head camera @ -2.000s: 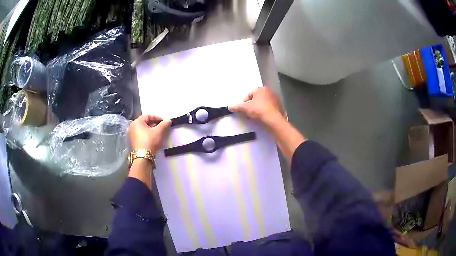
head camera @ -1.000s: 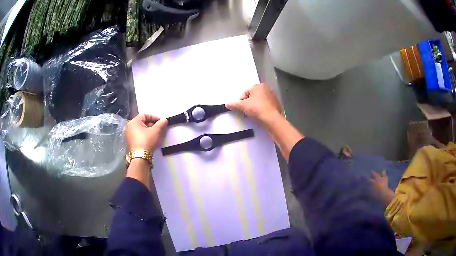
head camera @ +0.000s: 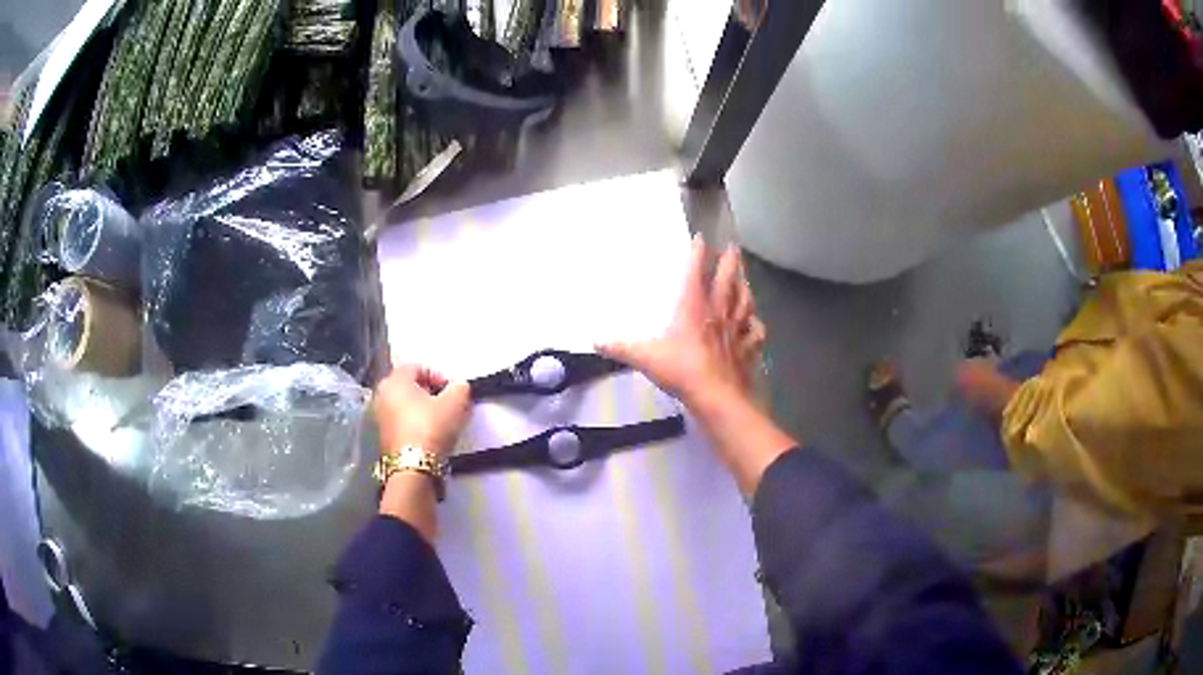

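Observation:
A black watch band (head camera: pixel 548 373) with a round ring in its middle lies across the white carrier board (head camera: pixel 528 264), which has faint yellow stripes. A second black band (head camera: pixel 567 448) lies below it, nearer me. My left hand (head camera: pixel 420 415), with a gold watch at the wrist, pinches the left end of the upper band. My right hand (head camera: pixel 699 330) has its fingers spread, with the thumb touching or just over the band's right end. The lower band's left end is close to my left hand.
A crumpled clear bag (head camera: pixel 261 442), a black-filled bag (head camera: pixel 257 264) and tape rolls (head camera: pixel 103 327) lie left. Camouflage strips (head camera: pixel 185 79) and a black curved item (head camera: pixel 455 73) are behind. A metal post (head camera: pixel 739 92) and large white roll (head camera: pixel 910 145) stand right. A person in yellow (head camera: pixel 1121 396) is at right.
My right hand's fingers have opened and spread, where they were pinching the upper band's end. The whole view has shifted, with the board lower. The person in yellow has come further into view.

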